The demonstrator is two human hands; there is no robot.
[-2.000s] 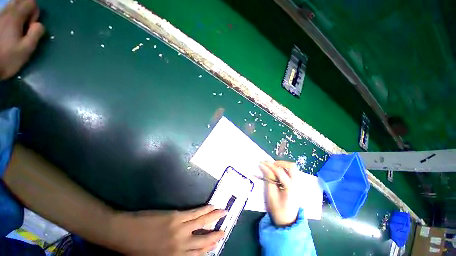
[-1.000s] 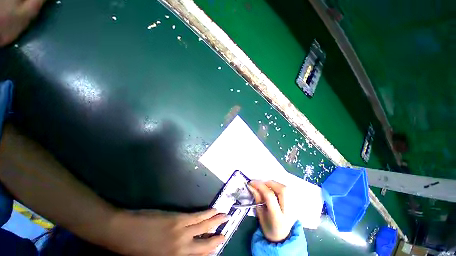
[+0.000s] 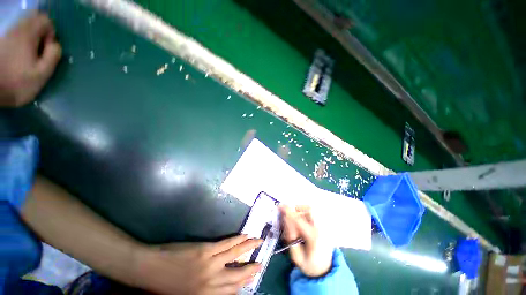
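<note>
A phone housing, white inside with a dark border and a dark central strip, lies tilted at the lower middle, partly over white sheets. My left hand lies over its lower part with the fingers spread across it, holding it. My right hand is at the housing's right edge, blurred, with bent fingers around thin tweezers whose tip points toward the housing. Whether the tips hold anything is too small to tell.
Tiny pale bits lie scattered along the whitish edge strip. A blue bin stands right of the sheets, another farther right. Phone units lie on the green conveyor. Another person's hand is at upper left.
My right hand moved from over the white sheet to the housing's upper part, then slightly down its right edge. My left hand stays on the housing. The camera view has shifted.
</note>
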